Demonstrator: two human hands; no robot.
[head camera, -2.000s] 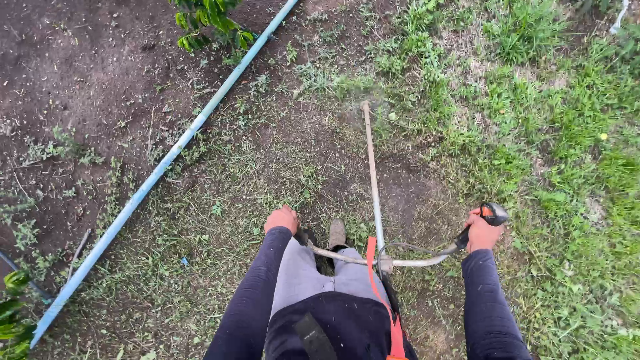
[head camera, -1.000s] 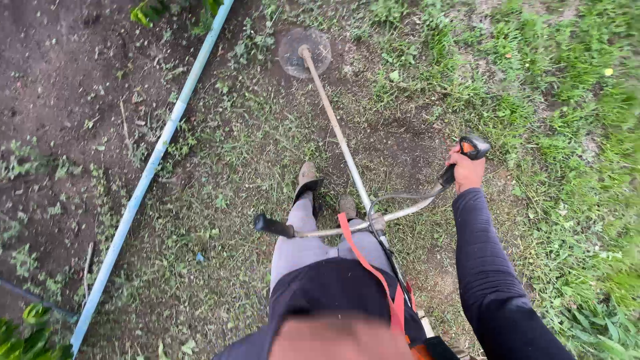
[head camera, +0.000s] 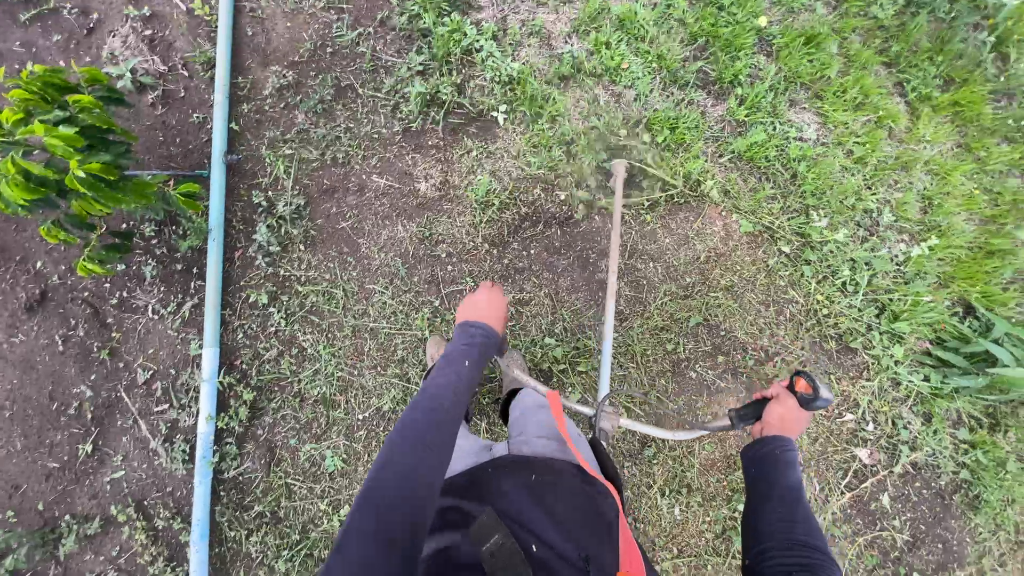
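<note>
A brush cutter hangs from a red-orange shoulder strap (head camera: 582, 460). Its long shaft (head camera: 612, 280) runs away from me to a blurred, round cutting head (head camera: 621, 168) over the weeds. My right hand (head camera: 781, 412) is closed round the black throttle grip (head camera: 748, 413) at the right end of the curved handlebar (head camera: 664, 433). At the handlebar's left end my left hand (head camera: 483, 308) is closed, knuckles up; it hides the left grip, which it appears to hold. Below it show my boots (head camera: 514, 370).
A blue pipe (head camera: 214, 296) lies along the ground on the left, with a leafy young plant (head camera: 72, 160) beyond it. Taller grass (head camera: 840, 104) grows at the right. Cut clippings cover the soil around my feet.
My left hand, off its grip one second ago, is back at the handlebar's left end. The cutting head has swung right, from bare soil to the weeds. The view has turned.
</note>
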